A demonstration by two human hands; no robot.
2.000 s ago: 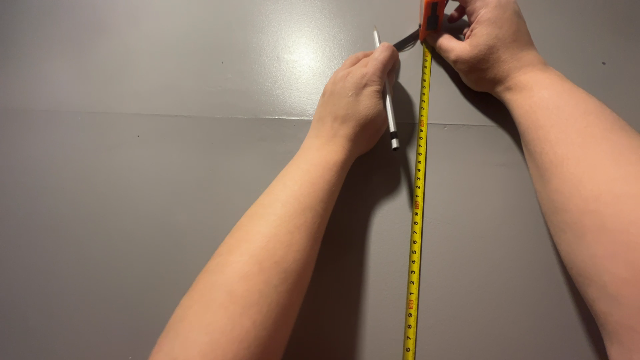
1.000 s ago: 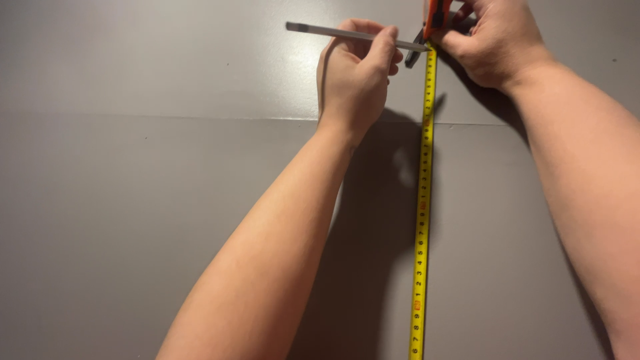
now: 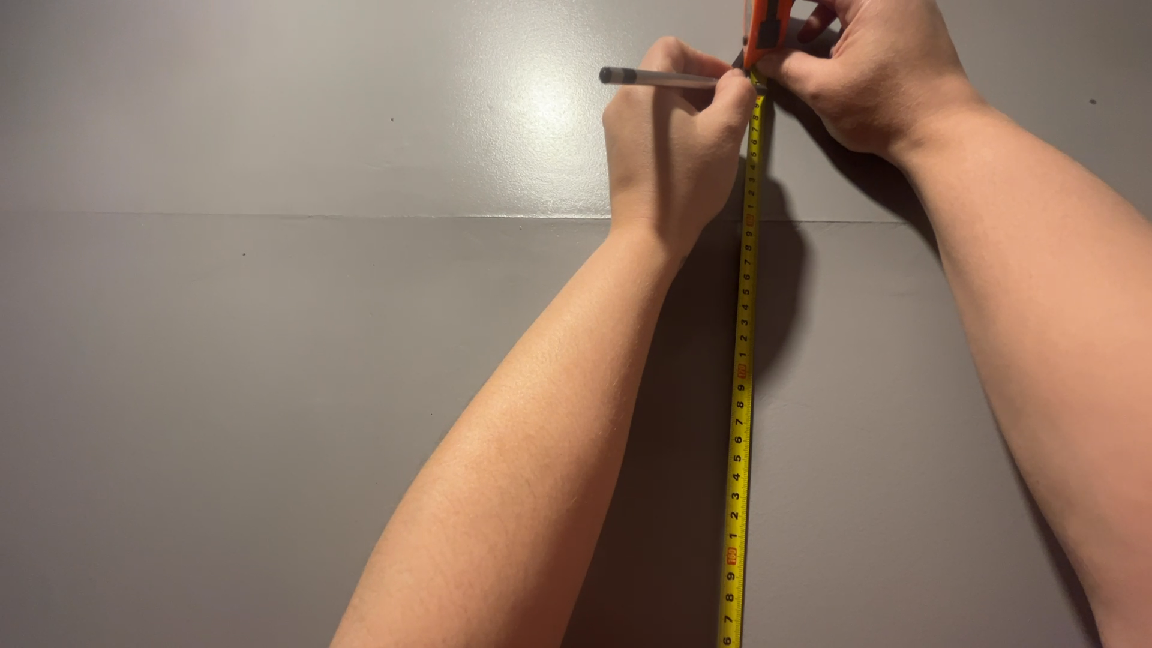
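My left hand [image 3: 675, 144] grips a slim pencil or pen [image 3: 657, 78] with a dark end pointing left; its tip is hidden by my fingers beside the tape. My right hand [image 3: 886, 81] holds the orange and black case of a tape measure [image 3: 768, 31] at the top edge, where part of the case is cut off. From the case a yellow tape measure blade [image 3: 738, 405] runs down the grey surface and out of view at the bottom. Fingers of my left hand are close to the case's lower end and the blade.
A smooth grey surface [image 3: 225, 405] fills the view, with a thin horizontal seam [image 3: 405, 216] across it. A bright glare lies left of my left hand. Shadows of both arms fall on the surface.
My left hand has moved right, up against the top of the blade. The pencil or pen, upright in its fingers two seconds ago, now lies nearly level. My right hand stays on the case.
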